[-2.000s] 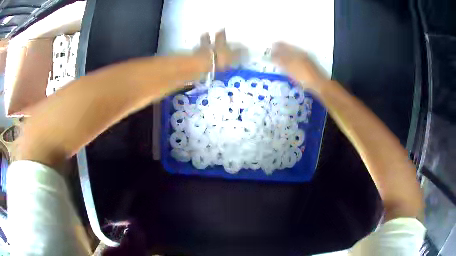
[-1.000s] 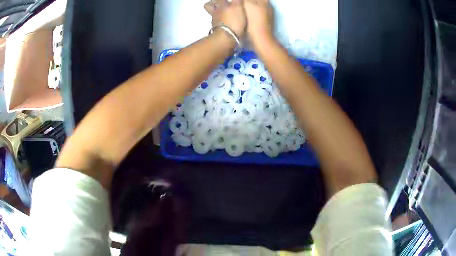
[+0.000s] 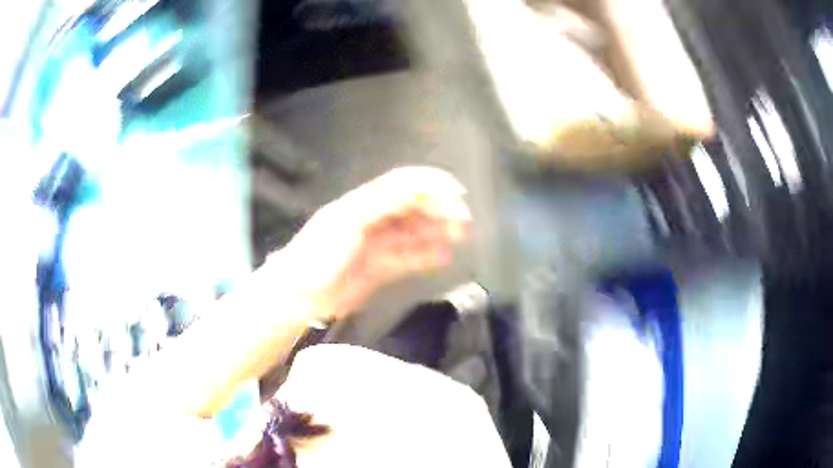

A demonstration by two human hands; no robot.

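The frame is heavily motion-blurred. My left hand (image 3: 411, 224) is near the middle, at the end of a forearm that comes from the lower left. Its fingers look curled, but whether it holds anything cannot be told. My right hand is not in view. At the lower right is a blue rim, likely the parts tray (image 3: 672, 366), with a blurred white mass, likely ring plates (image 3: 616, 384), on its left. A pale surface, likely the divider sheet (image 3: 722, 356), lies on its right.
An open carton (image 3: 630, 142) is at the upper right. A bright workbench with a green-blue top (image 3: 196, 69) fills the left, with blurred items on it. A grey floor area (image 3: 374, 128) and dark shapes lie between. Dark bin sides are at the right.
The view has swung left, so the tray has moved to the lower right. My hands were together above the tray; now my left hand is away from it and my right is out of view.
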